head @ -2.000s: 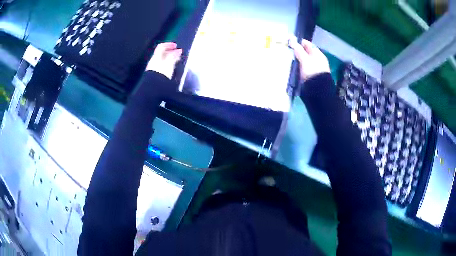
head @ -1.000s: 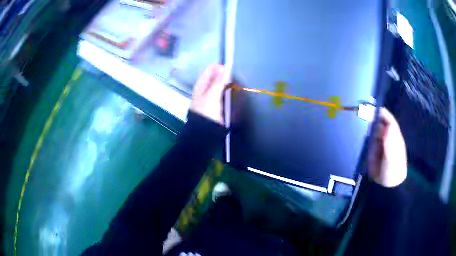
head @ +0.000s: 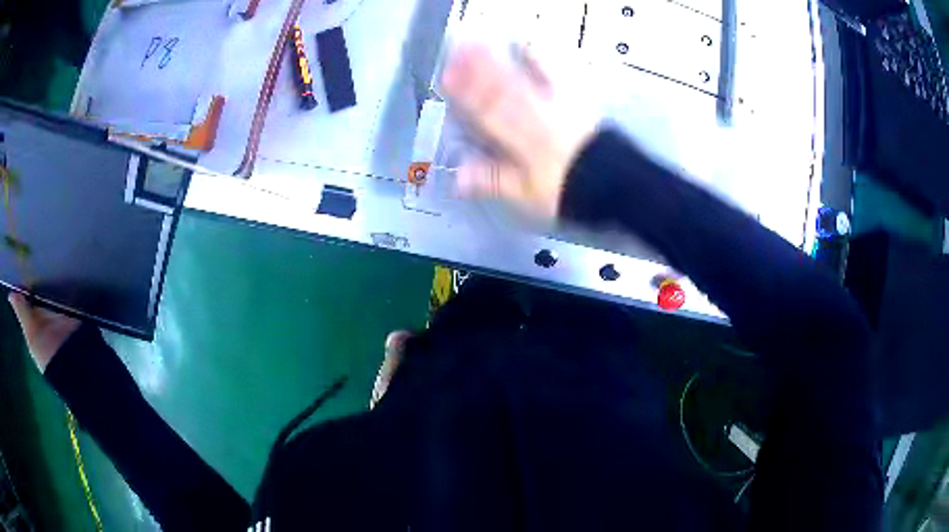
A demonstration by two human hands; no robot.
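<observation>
A grey display panel (head: 88,223) with a thin pale metal edge is held off the left end of the machine table, tilted and cut off by the picture's left edge. My left hand (head: 44,327) grips its lower edge; most of the fingers are hidden behind the panel. A pale square corner bracket (head: 159,180) sits at the panel's upper right corner. My right hand (head: 499,130) is blurred, fingers apart, over the white machine table (head: 364,223), beside a metal strip with an orange end (head: 419,171). It holds nothing that I can see.
An orange and black tool (head: 302,68) and a black block (head: 335,69) lie on the table, right of a plate marked "P8" (head: 156,52). The front edge bears dark buttons (head: 546,258) and a red emergency stop (head: 671,295). A blue fitting (head: 830,222) is at the right corner.
The panel has moved from in front of me to the far left, now held by my left hand alone. My right hand has let go of it and is over the table. The view has turned.
</observation>
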